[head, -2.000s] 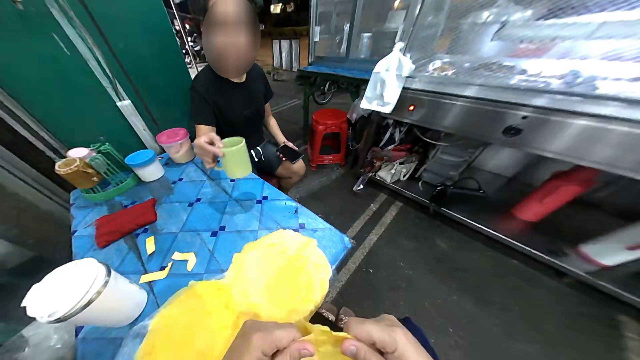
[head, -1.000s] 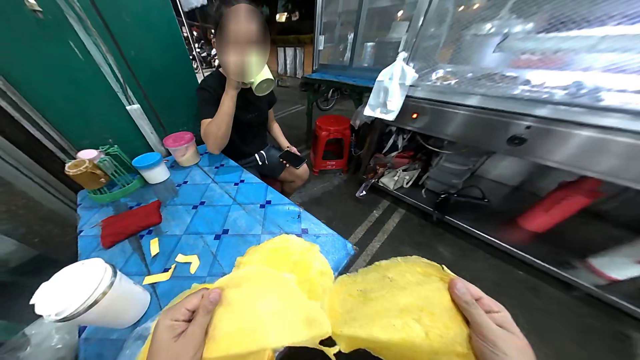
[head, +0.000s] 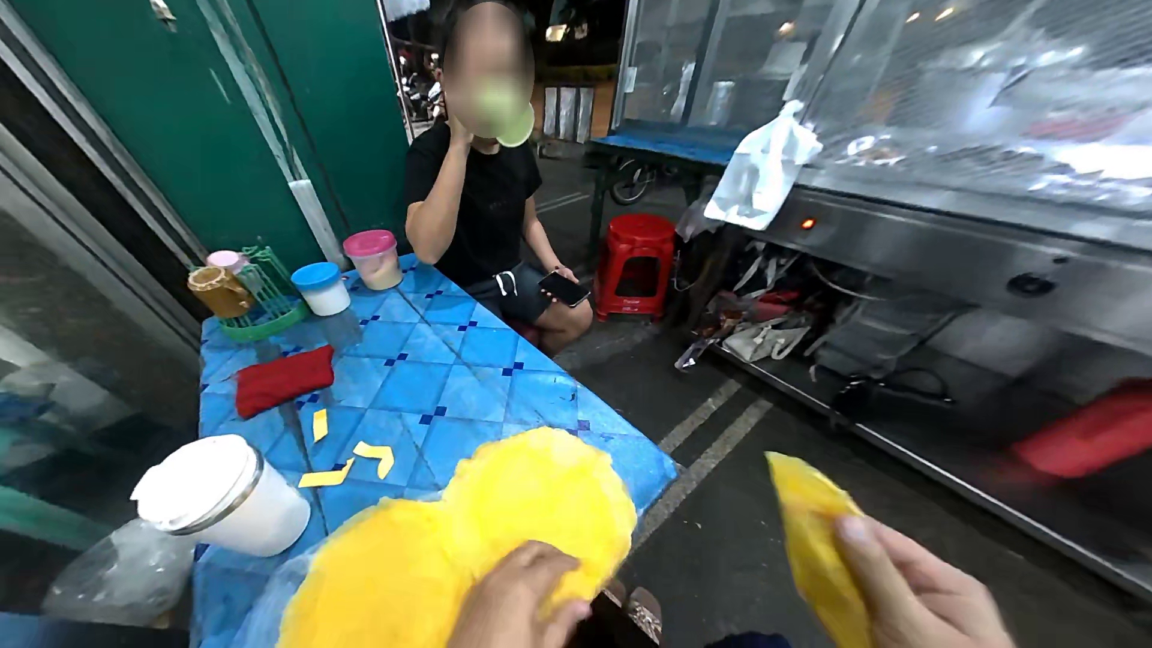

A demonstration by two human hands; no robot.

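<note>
Several thin yellow round sheets (head: 540,495) lie in overlapping stacks on clear plastic at the near corner of the blue tiled-pattern table (head: 468,387). My left hand (head: 522,594) rests on the stack's near edge, its fingers bent; whether it grips a sheet cannot be told. Off to the right, past the table's edge, my right hand (head: 918,576) holds a yellow sheet (head: 814,540) seen nearly edge-on, pinched between thumb and fingers. Small yellow strips (head: 373,454) lie beyond the stack, near a red cloth pouch (head: 285,381).
A white lidded tumbler (head: 234,495) stands at left. Lidded tubs (head: 373,261) and a green rack with mugs (head: 261,315) are at the far end. A seated person (head: 486,207) drinks from a green cup and holds a phone. Beyond are a red stool (head: 637,268) and a steel counter (head: 972,243).
My hands, which each held a yellow sheet in front of me, have moved: the left is on the stack, the right is out to the right with one sheet. The seated person has raised the cup.
</note>
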